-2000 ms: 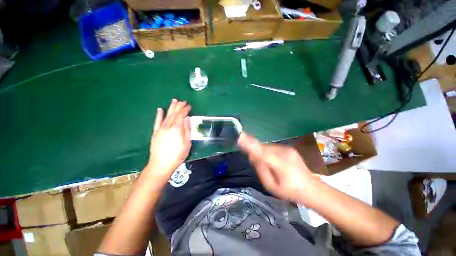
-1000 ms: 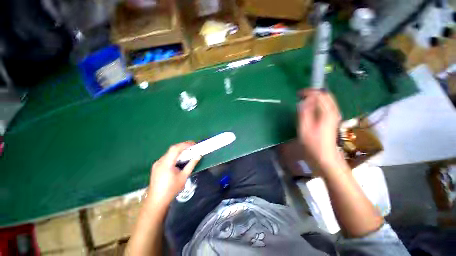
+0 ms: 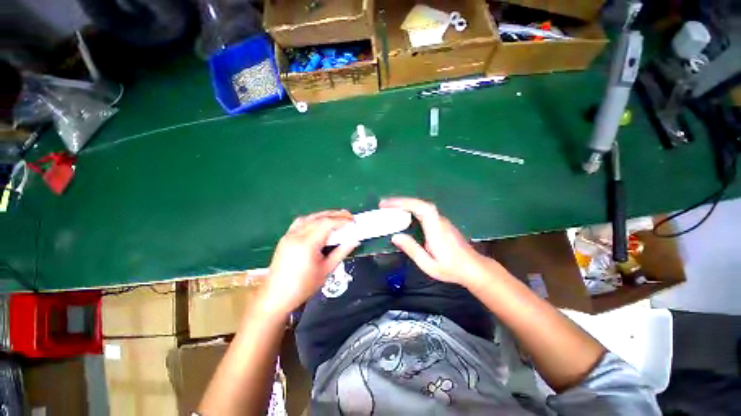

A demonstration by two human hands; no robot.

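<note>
A white elongated plastic housing (image 3: 370, 225) is held above the front edge of the green bench, with its narrow side towards me. My left hand (image 3: 313, 244) grips its left end. My right hand (image 3: 431, 242) has thumb and fingers around its right end. A mallet with a black handle (image 3: 618, 203) lies at the bench's right, its handle reaching over the front edge. Its head is partly hidden behind the grey-white bar (image 3: 616, 97).
A small clear round piece (image 3: 364, 142), a short clear strip (image 3: 434, 122) and a thin rod (image 3: 486, 154) lie mid-bench. A blue bin (image 3: 281, 96) and cartons (image 3: 435, 63) line the back. A red item (image 3: 57, 172) lies left. An open carton (image 3: 673, 264) stands below right.
The mallet, earlier in my right hand, now lies at the right of the bench. My right hand has moved left to the housing. The view has shifted, showing more of the bench's left.
</note>
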